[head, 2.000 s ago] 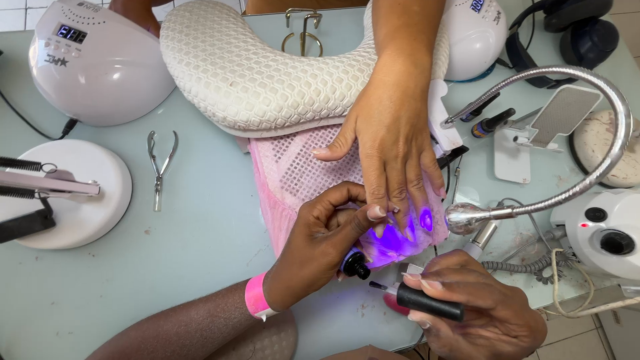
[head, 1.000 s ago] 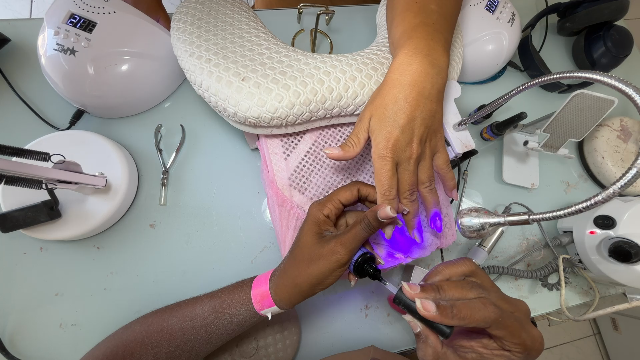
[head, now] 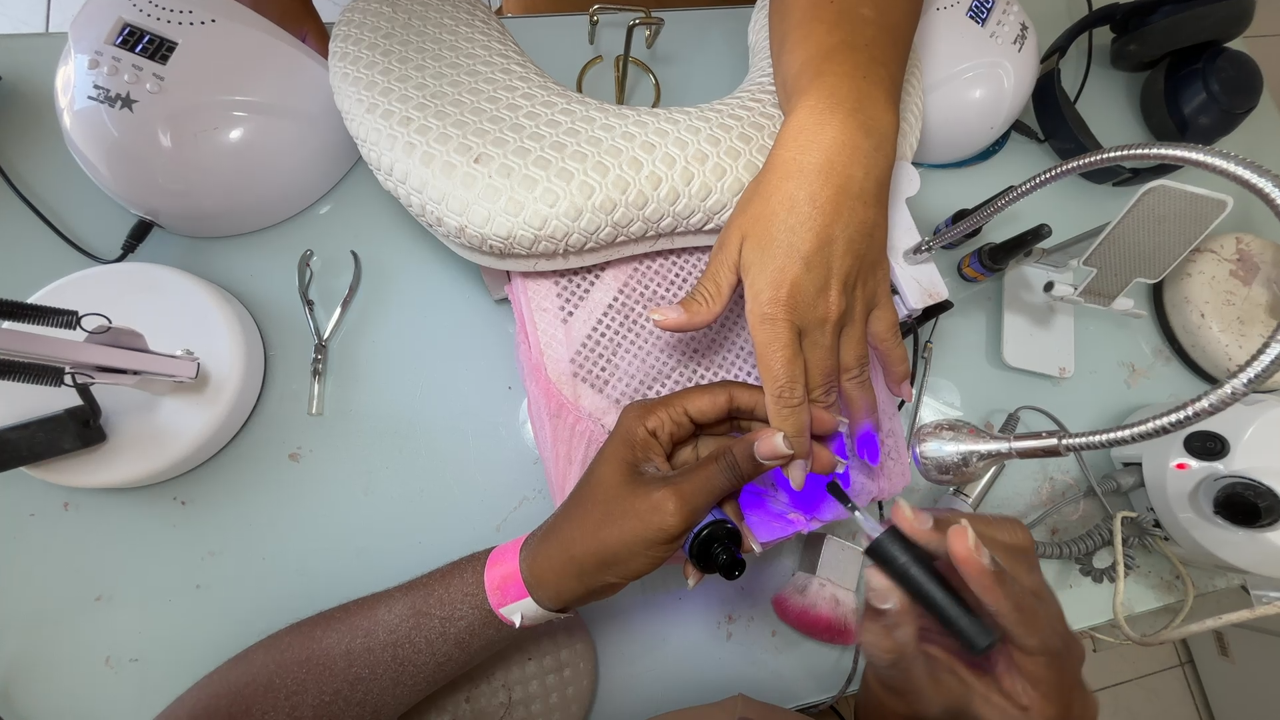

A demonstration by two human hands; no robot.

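My left hand (head: 665, 480), with a pink wristband (head: 515, 583), pinches a fingertip of another person's hand (head: 815, 270) between thumb and fingers. An uncapped dark polish bottle (head: 716, 545) is also held in my left hand, below the palm, its neck pointing down and right. My right hand (head: 980, 620), partly blurred, grips the black cap (head: 930, 588) of a nail polish brush (head: 848, 503). The bristles are close to the held fingertip; contact cannot be told. Violet light falls on the other person's fingertips, over a pink mesh-patterned cloth (head: 640, 340).
A white padded armrest (head: 560, 150) lies under the other person's forearm. Cuticle nippers (head: 320, 330), a white nail lamp (head: 200, 120) and a round white base (head: 200, 430) are at left. A flexible metal lamp (head: 960, 450), a phone stand (head: 1040, 320), a nail drill unit (head: 1220, 490) and a pink-tipped dust brush (head: 820, 605) are at right.
One second ago the brush was at the bottle's neck; now it is out, up by the held fingertip. My left hand still holds the finger and bottle.
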